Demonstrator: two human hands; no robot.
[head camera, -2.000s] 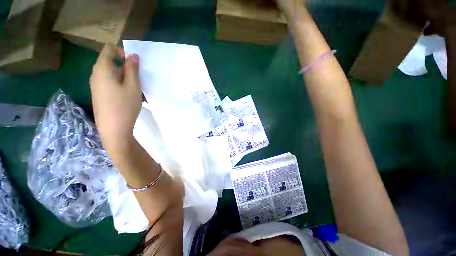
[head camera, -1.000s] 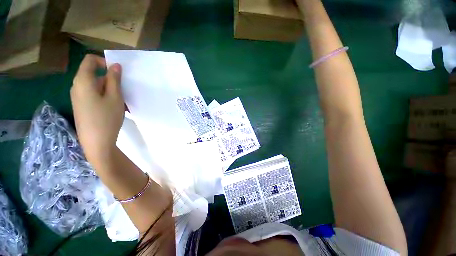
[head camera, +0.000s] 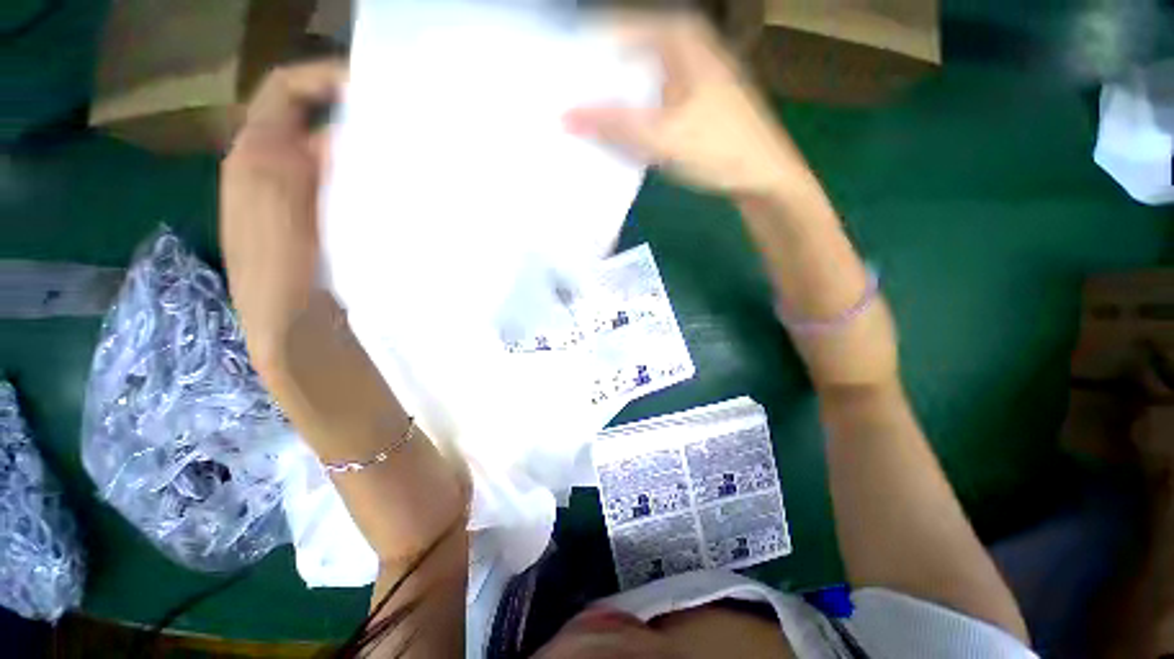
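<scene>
A white label sheet (head camera: 451, 167), blurred and very bright, is held up in front of me. My left hand (head camera: 277, 167) grips its left edge. My right hand (head camera: 689, 116) is at the sheet's upper right, blurred, with thumb and fingers at its edge; whether it grips the sheet I cannot tell. A small patch of grey print shows at the sheet's lower right. Loose printed label sheets (head camera: 644, 322) lie just below it. A neat stack of label sheets (head camera: 695, 489) lies close to my body. Crumpled white backing paper (head camera: 515, 496) lies under and beside my left forearm.
Brown cartons stand at the far side, one at upper left (head camera: 174, 77) and one at upper right (head camera: 850, 45). A clear bag of grey-white loops (head camera: 187, 412) lies at left, by a flat grey bar (head camera: 58, 290). White paper (head camera: 1139, 142) and a printed carton (head camera: 1120, 322) are at right.
My right hand has come back from the far carton to the sheet. The sheet is raised farther up and away. The far carton appears farther right in view.
</scene>
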